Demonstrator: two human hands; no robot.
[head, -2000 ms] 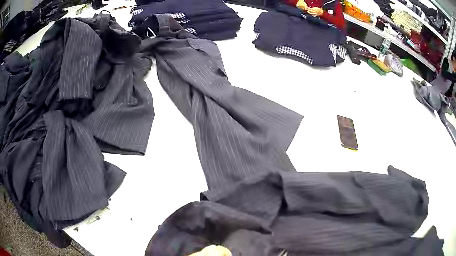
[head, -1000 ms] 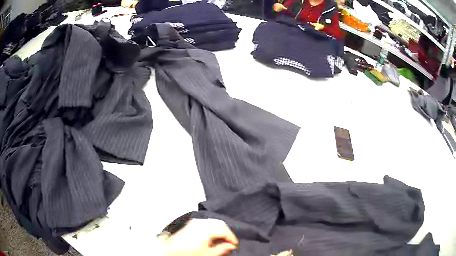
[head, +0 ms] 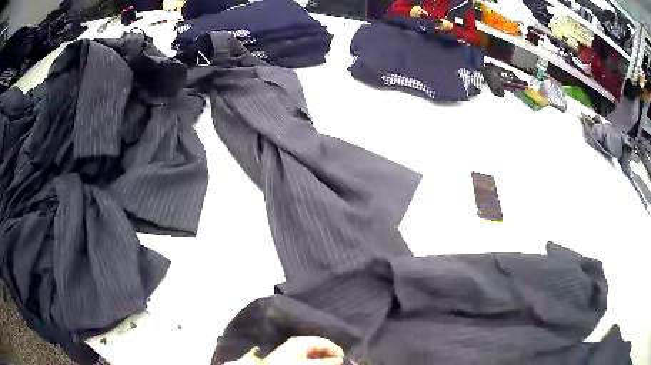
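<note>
A dark pinstripe garment [head: 492, 292] lies spread at the near edge of the white table [head: 442, 142], running to the right. My left hand [head: 303, 351] is at the bottom edge, partly cut off, with fingers bent together on the garment's near left part. Cloth bulges up beside it on the left. Whether the fingers pinch the cloth is too blurred to tell. My right hand is not in view. A long striped trouser leg [head: 307, 185] trails across the table from the far left and meets the near garment.
A heap of striped garments [head: 93, 192] fills the left side. Folded navy tops [head: 414, 60] and a navy stack [head: 250, 32] lie at the far side. A phone [head: 487, 196] lies at centre right. A person in red [head: 464, 21] is beyond the table, near shelves.
My left hand has moved from the garment's near left edge slightly right and down, and the cloth beside it now bulges up again. The right-hand fingertips at the bottom edge have gone from view.
</note>
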